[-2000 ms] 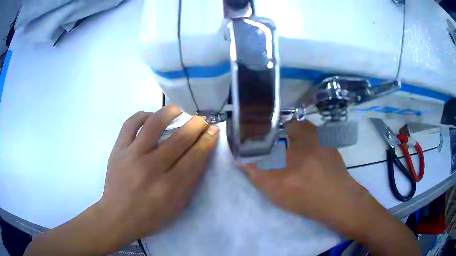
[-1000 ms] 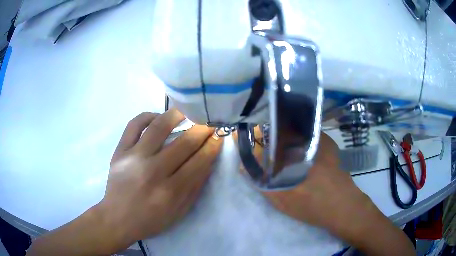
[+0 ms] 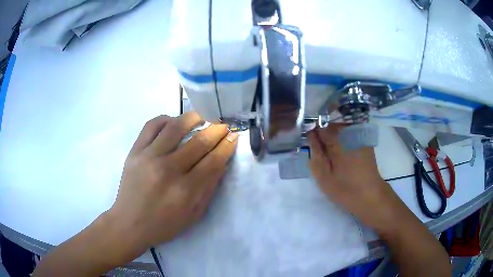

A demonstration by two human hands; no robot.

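The pale grey fabric panel [image 3: 270,216] lies on the machine bed and reaches down to the table's near edge, with a dark edge at lower left. My left hand [image 3: 178,167] lies on its left side, fingertips close beside the presser foot [image 3: 237,127]. My right hand [image 3: 346,167] is at the panel's right side, its fingers partly hidden behind the shiny metal guard [image 3: 282,92] and tension dial [image 3: 358,135]. Whether its fingers pinch the fabric is hidden. The white sewing machine head [image 3: 232,48] stands over the work.
Scissors [image 3: 430,173] with one black and one red handle lie right of the machine. Folded grey pieces [image 3: 70,21] lie at the far left. Blue tape [image 3: 7,81] runs along the left edge. A red bin [image 3: 466,243] shows below the right edge.
The view has shifted, so the machine head appears higher and more to the left than one second ago. My right hand has moved outward, uncovering more of the panel. My left hand stays beside the foot.
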